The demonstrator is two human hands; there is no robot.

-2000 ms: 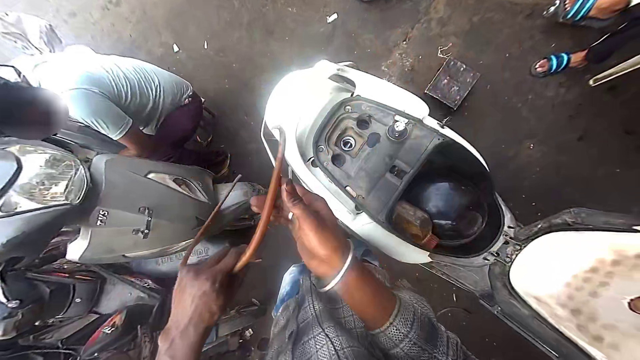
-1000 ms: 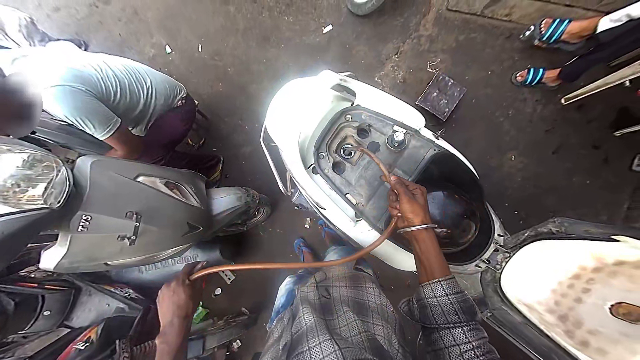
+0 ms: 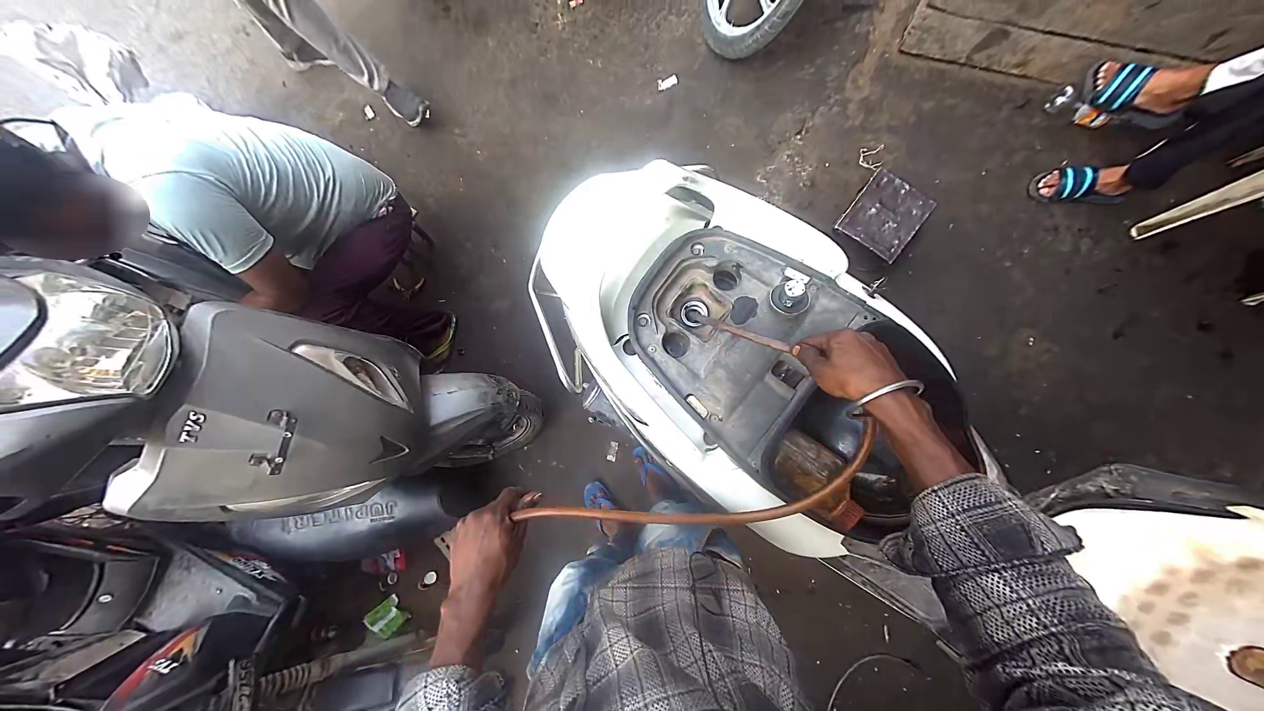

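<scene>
My right hand [image 3: 851, 365] grips a brown flexible hose [image 3: 671, 516] near one end, and that end reaches into the round fuel filler opening [image 3: 694, 313] of a white scooter [image 3: 592, 232]. The hose curves down past the storage well and back across my lap. Its other end is held in my left hand [image 3: 489, 538], left of my knees. In the well lie a dark rounded object and a brown bottle-like object [image 3: 808, 462]. A round cap [image 3: 791, 292] sits on the grey panel right of the filler.
A grey TVS scooter [image 3: 267, 425] stands at the left, with a crouching person [image 3: 247, 188] behind it. The raised seat [image 3: 1165, 583] is at the lower right. A dark square plate [image 3: 886, 215] lies on the ground. Another person's sandalled feet [image 3: 1076, 184] are at the upper right.
Two seconds ago both hands held the hose close together beside the scooter. My right hand has since moved over the storage well, and the hose end now enters the filler opening.
</scene>
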